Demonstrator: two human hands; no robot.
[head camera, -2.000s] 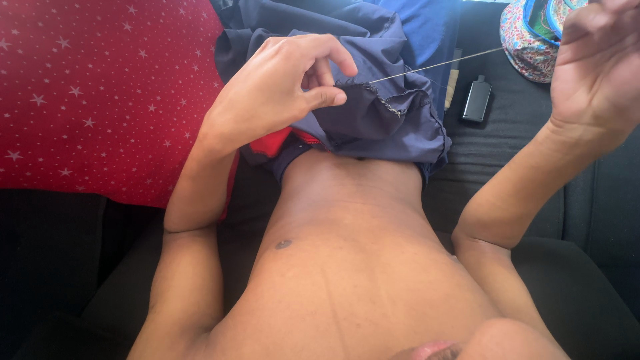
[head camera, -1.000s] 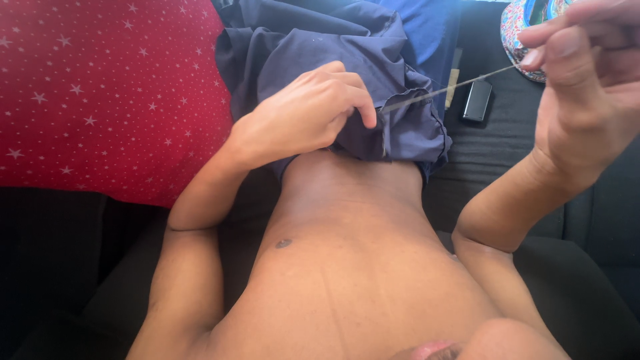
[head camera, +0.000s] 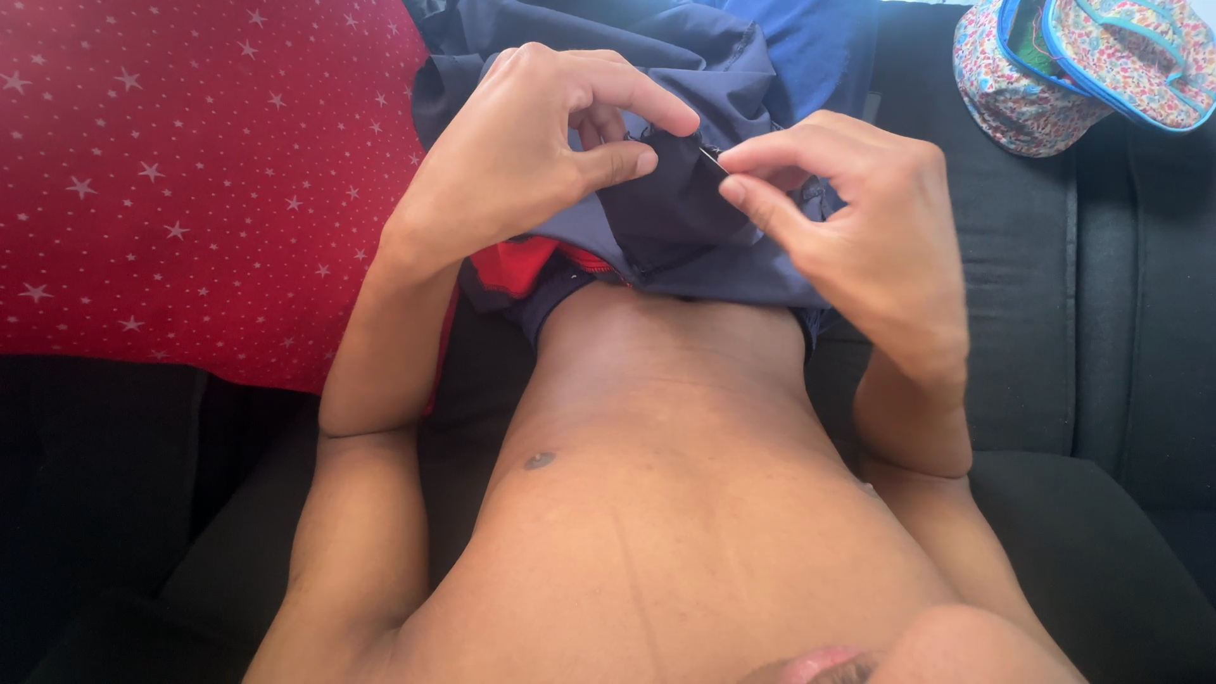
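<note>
My right hand (head camera: 860, 209) pinches a sewing needle (head camera: 712, 160) between thumb and forefinger, at the edge of a dark navy garment (head camera: 679, 204) lying across my lap. The needle slants up and left, its far end close to the cloth. Opposite it, my left hand (head camera: 560, 142) is at the same edge, forefinger tip beside the cloth and thumb apart from it. Its other fingers curl behind, so whether they grip the cloth is unclear. Dark stitches or frayed thread run along the edge. A red part (head camera: 513, 266) shows under the garment.
A red cloth with pale stars (head camera: 190, 190) spreads on the left. At the upper right, an unzipped floral fabric pouch with blue trim (head camera: 1031, 119) lies on the black seat (head camera: 1007, 332). Bright blue cloth (head camera: 822, 57) lies behind the garment.
My right hand has come from the far right, where a thread ran taut from it to the garment, to beside my left hand. The small black object on the seat is now out of sight.
</note>
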